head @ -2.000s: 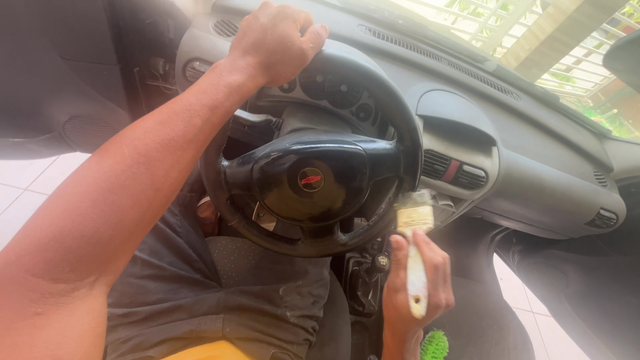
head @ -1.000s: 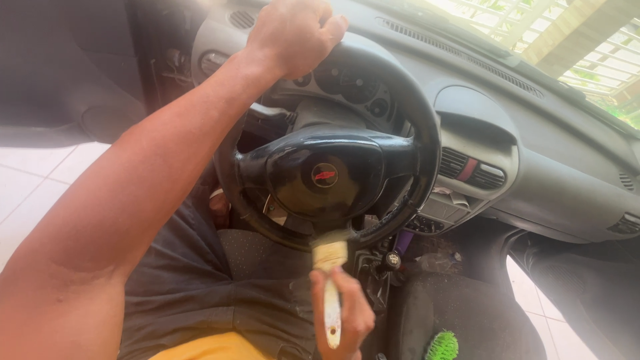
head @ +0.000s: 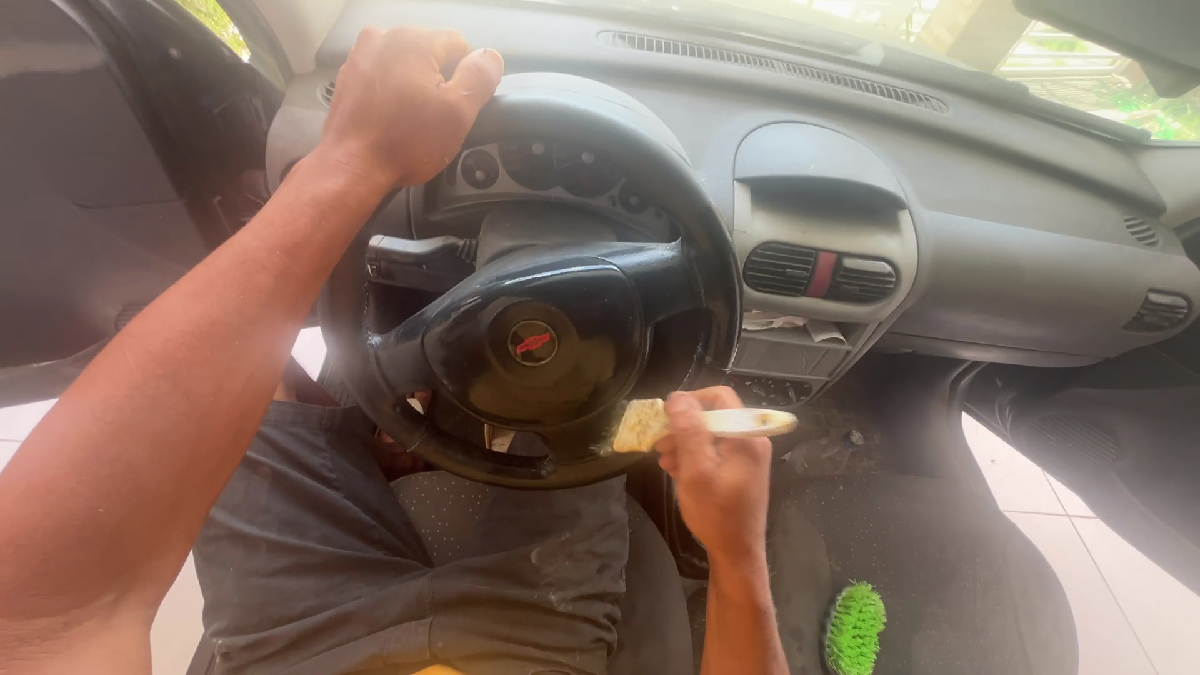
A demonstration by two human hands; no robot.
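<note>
My left hand (head: 408, 103) grips the top left of the rim of a black steering wheel (head: 717, 272). In my right hand (head: 717, 469) is a paintbrush (head: 750, 423) with a pale handle, held near its ferrule. Its bristle end points left and meets the lower right part of the wheel, near the bottom spoke. The wheel's glossy hub (head: 586, 328) carries a red Chevrolet emblem (head: 532, 343). Wet-looking shine shows on the hub and spokes.
Behind the wheel are the instrument cluster (head: 553, 169) and a stalk (head: 412, 251). Centre air vents (head: 820, 272) sit in the grey dashboard (head: 1022, 253). A green-bristled brush (head: 854, 626) lies on the passenger seat (head: 956, 562). My thighs are under the wheel.
The wheel has turned, its hub now tilted. The paintbrush, upright in my right hand before, now lies nearly level with its bristles to the left. My left hand stays on the rim.
</note>
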